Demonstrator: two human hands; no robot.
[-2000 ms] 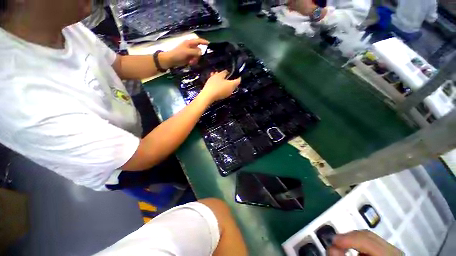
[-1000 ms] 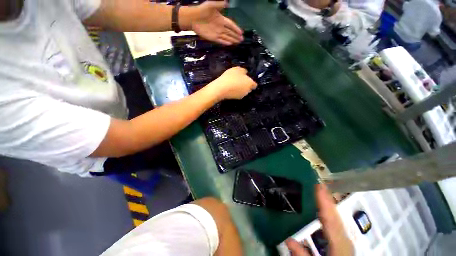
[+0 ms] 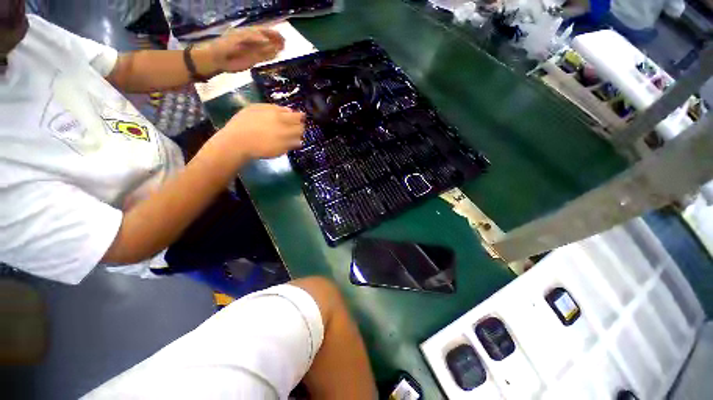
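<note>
The white parts tray (image 3: 547, 351) lies at the lower right. Two black rounded housings sit in compartments at its near left end; one is the watch housing (image 3: 467, 367). A housing with a yellow-silver centre (image 3: 563, 305) sits farther right in it. Another dark rounded piece with a pale centre (image 3: 406, 387) lies on the green mat, cut by the bottom edge. A glossy black smartphone (image 3: 403, 266) lies between the trays. Neither of my hands is in view.
A seated person (image 3: 78, 156) in white holds both hands near the black blister tray (image 3: 367, 141). A silvery frame (image 3: 417, 184) lies on it. A metal upright (image 3: 594, 219) crosses the right side. A bare limb with white cloth is at bottom.
A hand over the white tray has left the picture, uncovering the two black housings. The dark piece at the bottom edge now shows. The other person's hands have moved left, off the black tray's middle.
</note>
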